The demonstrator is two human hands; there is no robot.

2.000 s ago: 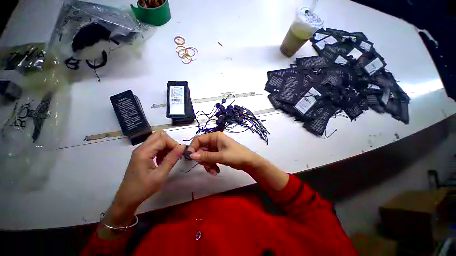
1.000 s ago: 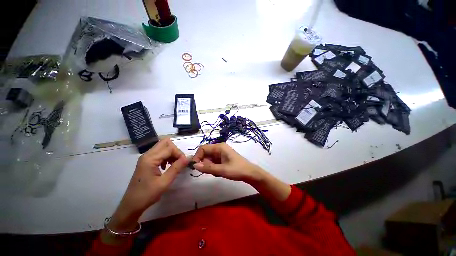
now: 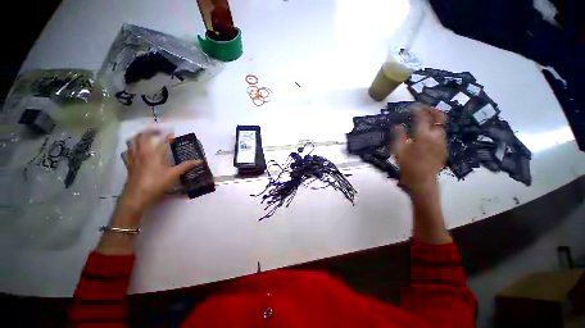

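The stack of black hang tags point(image 3: 194, 168) lies left of centre. My left hand point(image 3: 151, 165) is at its left side, fingers spread and blurred, its thumb over the stack. The barcode card stack point(image 3: 249, 150) lies to its right, white panel up. The tangled black tag strings point(image 3: 306, 176) lie right of that. My right hand point(image 3: 421, 147) is over the heap of finished tags point(image 3: 378, 136), blurred, fingers apart. I see no tag held clearly in either hand.
A drink cup point(image 3: 391, 75) stands behind the heap. Rubber bands point(image 3: 258, 95) and a green tape roll point(image 3: 221, 46) are farther back. A clear bag with black items point(image 3: 154, 67) and a flat clear bag point(image 3: 48, 173) lie left. Dark cloth point(image 3: 513, 38) is upper right.
My hands were together at a small dark piece near the table's front. They have parted: the left moved left to the hang tag stack, the right moved right over the heap.
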